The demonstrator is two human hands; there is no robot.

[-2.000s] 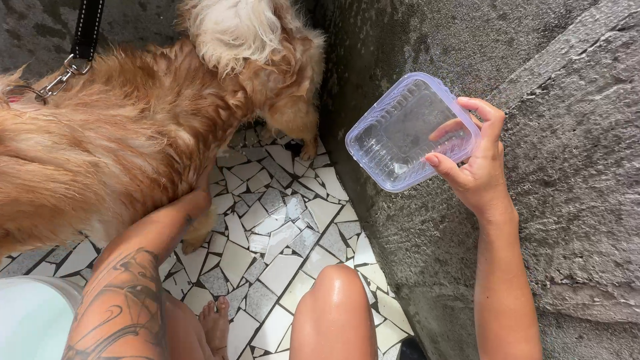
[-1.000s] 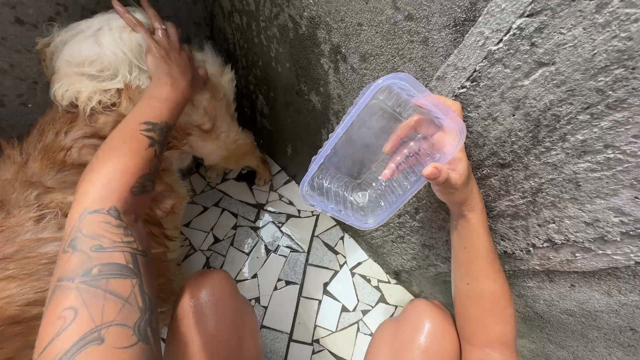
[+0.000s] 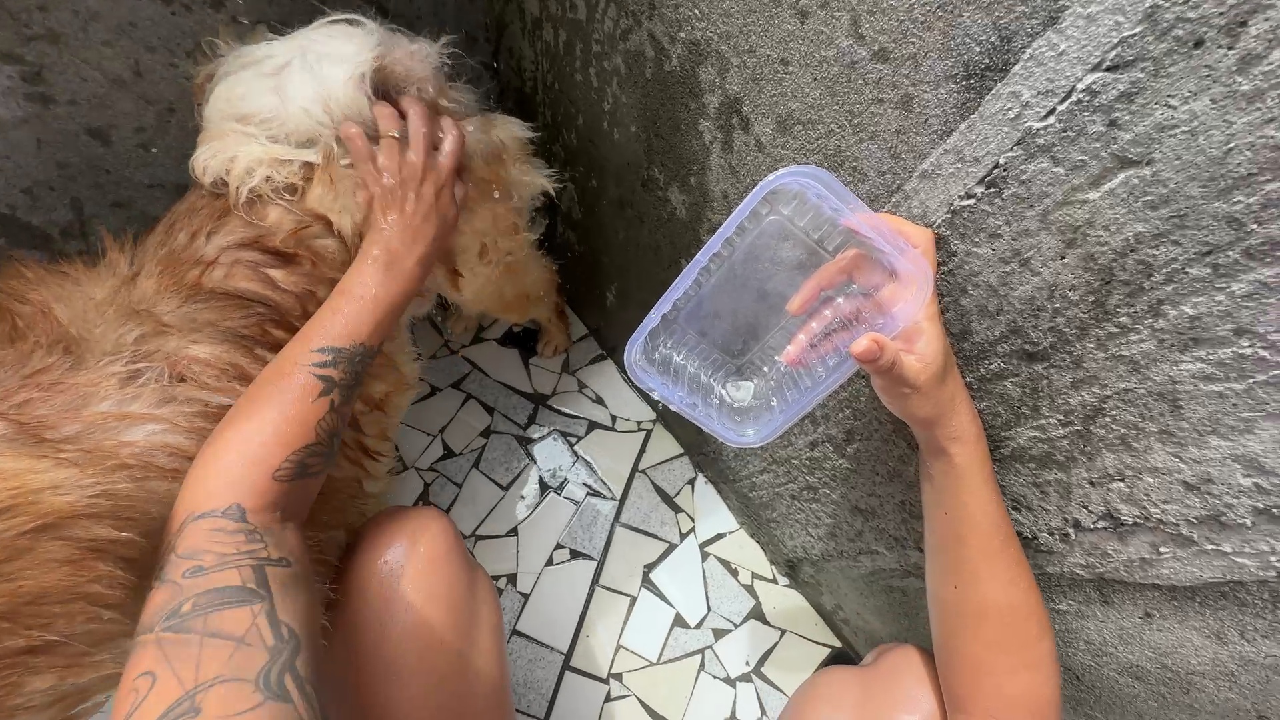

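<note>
A wet, golden-haired dog [image 3: 160, 370] with a pale, shaggy head [image 3: 290, 100] stands at the left. My left hand [image 3: 405, 180], a ring on one finger, rests with spread fingers in the wet fur beside the head. On the right, a clear plastic tub [image 3: 750, 290] with a lilac rim is held tilted in my right hand [image 3: 900, 320]; the thumb is at the rim and the fingers show through the plastic from behind. A little water seems to lie in its lower corner.
A rough grey concrete wall [image 3: 1100, 400] rises close on the right and meets a darker wall [image 3: 90, 110] behind the dog. Broken-tile mosaic [image 3: 560, 520] covers the floor. My bent knees [image 3: 420, 600] are at the bottom of the view.
My left hand, low by the dog's side two seconds ago, went up over its head and has since come down to the fur beside it. The tub has turned in my right hand.
</note>
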